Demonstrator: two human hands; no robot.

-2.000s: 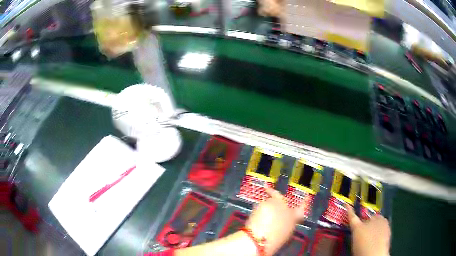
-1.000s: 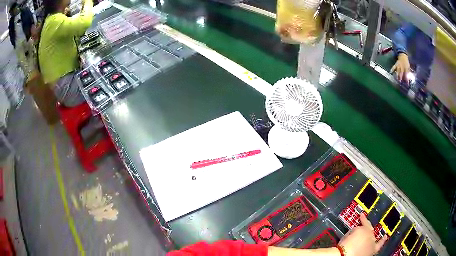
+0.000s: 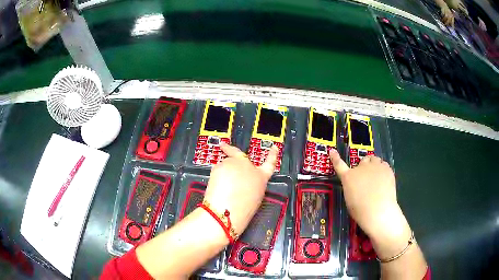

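A clear plastic tray point(image 3: 117, 229) holds red keypad phones in two rows. Several in the far row lie face up with yellow frames, black screens and red keys, such as this phone point(image 3: 268, 128); the far-left phone point(image 3: 160, 128) lies back up. Near-row phones point(image 3: 313, 221) lie back up with dark batteries. My left hand point(image 3: 236, 183) is open, with fingertips at the keypads of two face-up phones. My right hand point(image 3: 372, 191) is open, with fingertips at the keys of the two rightmost face-up phones. My hands and wrists partly cover some near-row phones.
A white fan point(image 3: 75, 98) stands left of the tray. White paper point(image 3: 41, 183) with a red pen point(image 3: 67, 186) lies at the left. Beyond the pale edge strip is the green belt point(image 3: 246, 49), with a tray of dark units point(image 3: 432, 57). Another person's hand point(image 3: 446, 12) shows at top right.
The view has swung from the bench's left side back over the tray. My right hand, out of view one second ago, is visible again. My left hand remains over the face-up phones.
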